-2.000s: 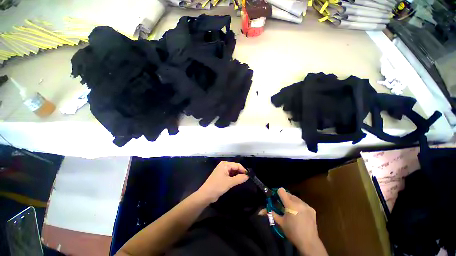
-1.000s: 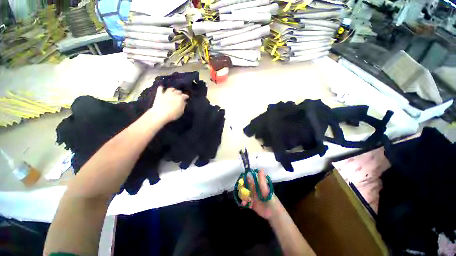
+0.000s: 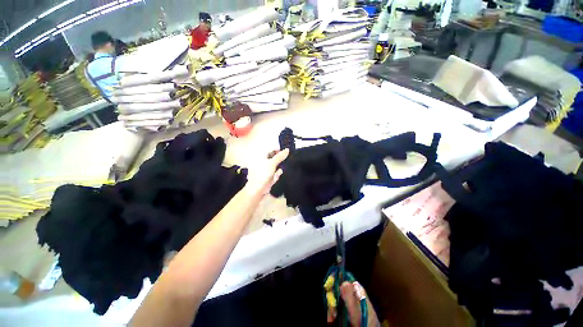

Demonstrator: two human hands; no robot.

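Observation:
My left hand (image 3: 273,169) is at the left edge of the smaller black pile (image 3: 323,172), its fingers closed on a black fabric piece (image 3: 287,139) whose looped strip lies along the pile's back. My right hand (image 3: 350,304) is low in front of the table, cut off by the bottom edge. It holds the teal-handled scissors (image 3: 340,255), blades upward and slightly apart. A yellow wrap shows on a finger. The larger black pile (image 3: 121,223) lies to the left, partly behind my left forearm.
Grey-beige bundles (image 3: 246,70) stand at the table's back, with a red-and-brown object (image 3: 238,120) before them. A cardboard box (image 3: 409,281) and a dark heap (image 3: 511,223) are at the right. A small bottle (image 3: 19,284) is lower left. Two people are in the background.
My left hand has moved from the larger pile to the smaller one, where a looped piece now shows at its back left. The view has tilted up and turned right. The scissors remain in my right hand.

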